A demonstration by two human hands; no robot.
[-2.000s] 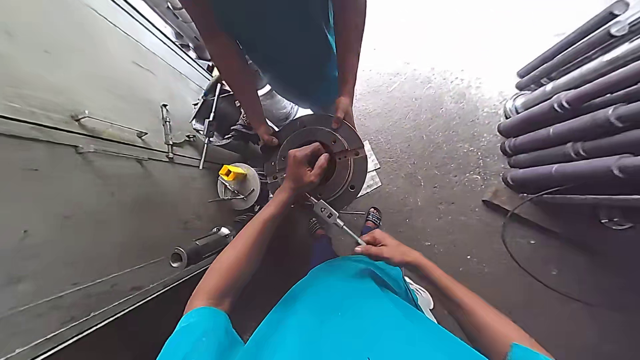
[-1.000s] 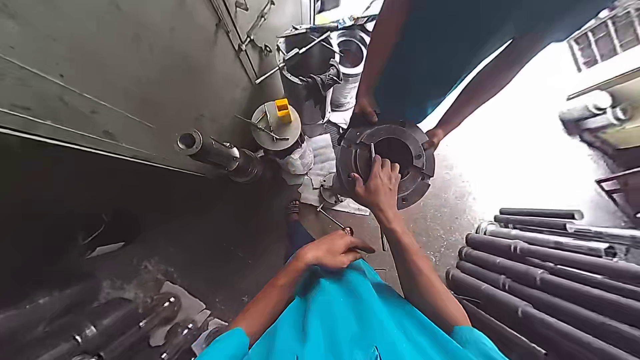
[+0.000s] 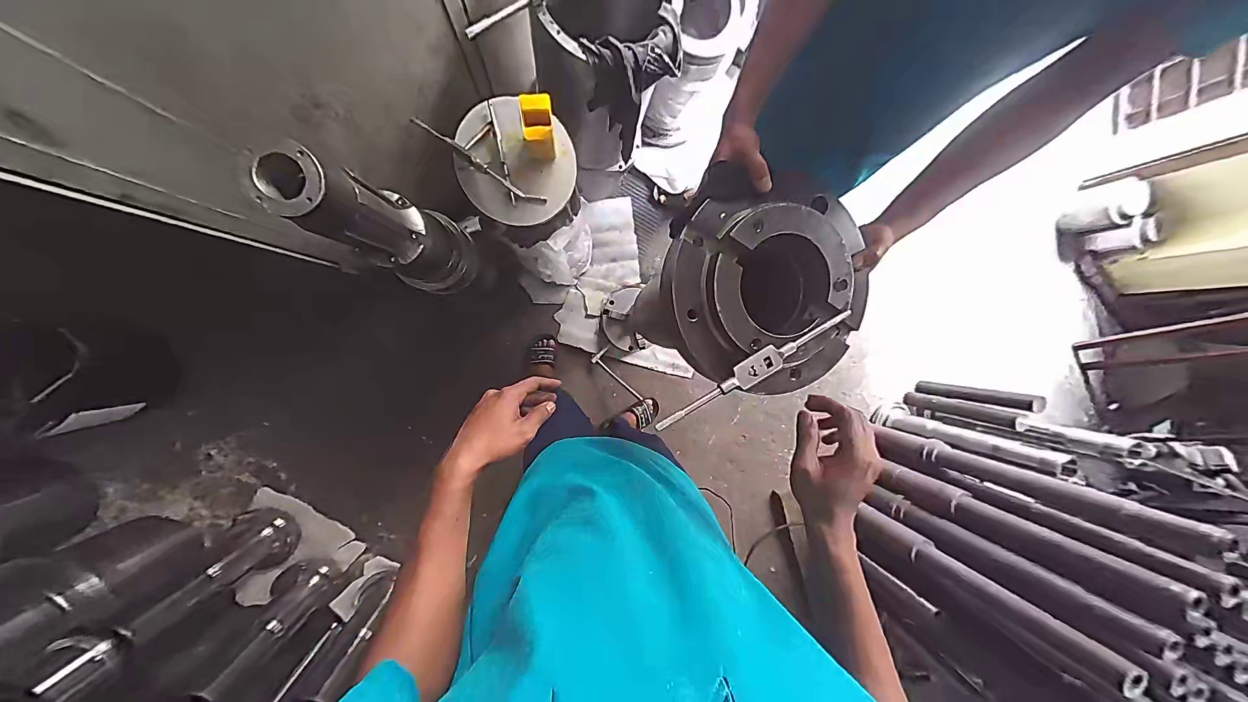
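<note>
A flanged steel part with a round bore (image 3: pixel 726 292) stands in front of me, and a co-worker's hands (image 3: pixel 746 161) hold its far side and right edge. Across its near rim lies a tap wrench (image 3: pixel 759 368), with no hand on it; whether a tap sits in a hole there is hidden. My left hand (image 3: pixel 505 421) is in the air over my lap, fingers loosely curled, holding nothing. Just below the flange's near right edge, my right hand (image 3: pixel 836 458) is raised with fingers bent and apart, empty, not touching the wrench.
A round stand (image 3: pixel 478 185) at upper left carries a yellow block (image 3: pixel 536 127) and thin tools. Beside it, a hollow steel shaft (image 3: pixel 341 210) stands upright. Long steel bars (image 3: pixel 1024 526) are stacked at right, and more cylindrical parts (image 3: pixel 195 585) lie at lower left.
My right hand has come off the flanged part, where it rested in the earlier frames. The tap wrench, by my hands two seconds ago, now lies across the rim. The view has swung round.
</note>
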